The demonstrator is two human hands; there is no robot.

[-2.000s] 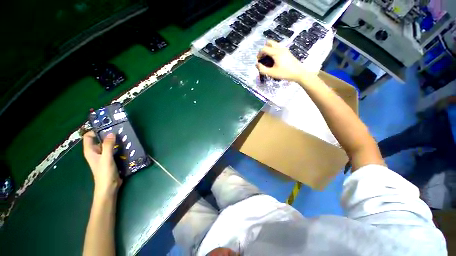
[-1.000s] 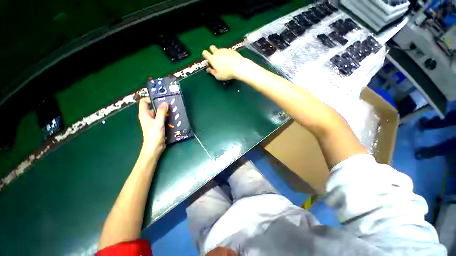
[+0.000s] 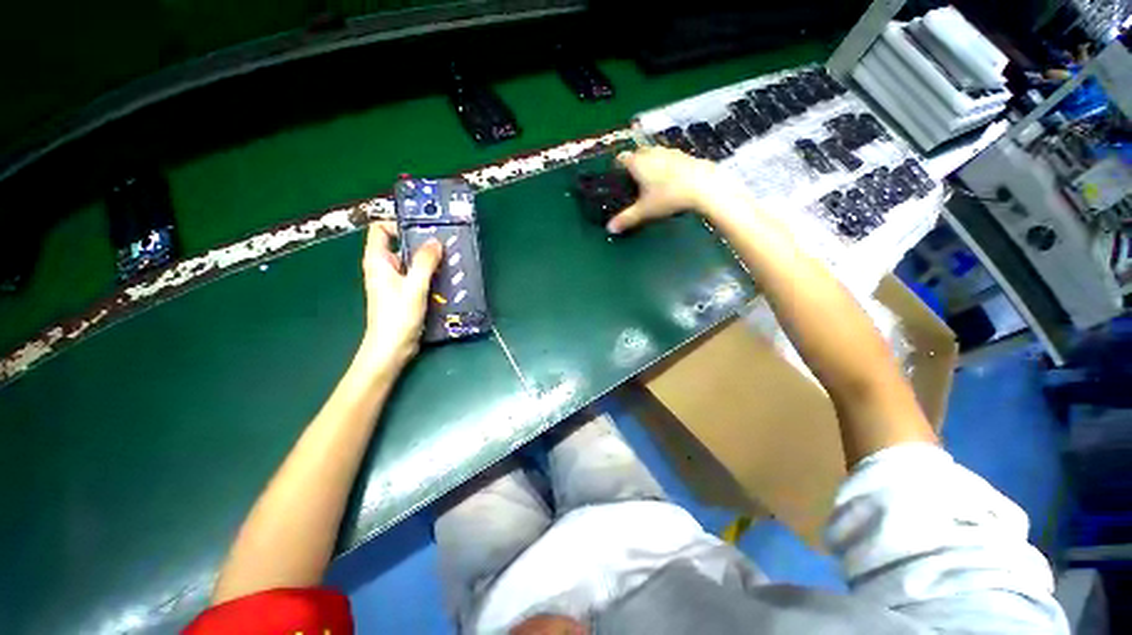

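A partly assembled phone unit [image 3: 457,267] lies upright on the green bench mat [image 3: 559,298], its camera end towards the conveyor. My left hand [image 3: 404,283] grips it from the left side, thumb on its face. My right hand [image 3: 658,189] is at the mat's far right part, with thumb and fingers around a small black cover [image 3: 606,196] at the mat. Whether the cover is lifted or rests on the mat cannot be told. The clear blister tray [image 3: 760,174] with rows of black covers is right of my right hand.
The green conveyor belt [image 3: 335,155] beyond the chipped edge strip [image 3: 292,235] carries several dark phones [image 3: 487,114]. An open cardboard carton [image 3: 732,416] is under the tray by my knees. White trays [image 3: 934,81] are stacked at the upper right, near grey equipment [image 3: 1020,223].
The view has shifted. My right hand moved from the blister tray to the mat and is now at a black cover there. My left hand still holds the phone unit. The belt phones have changed place.
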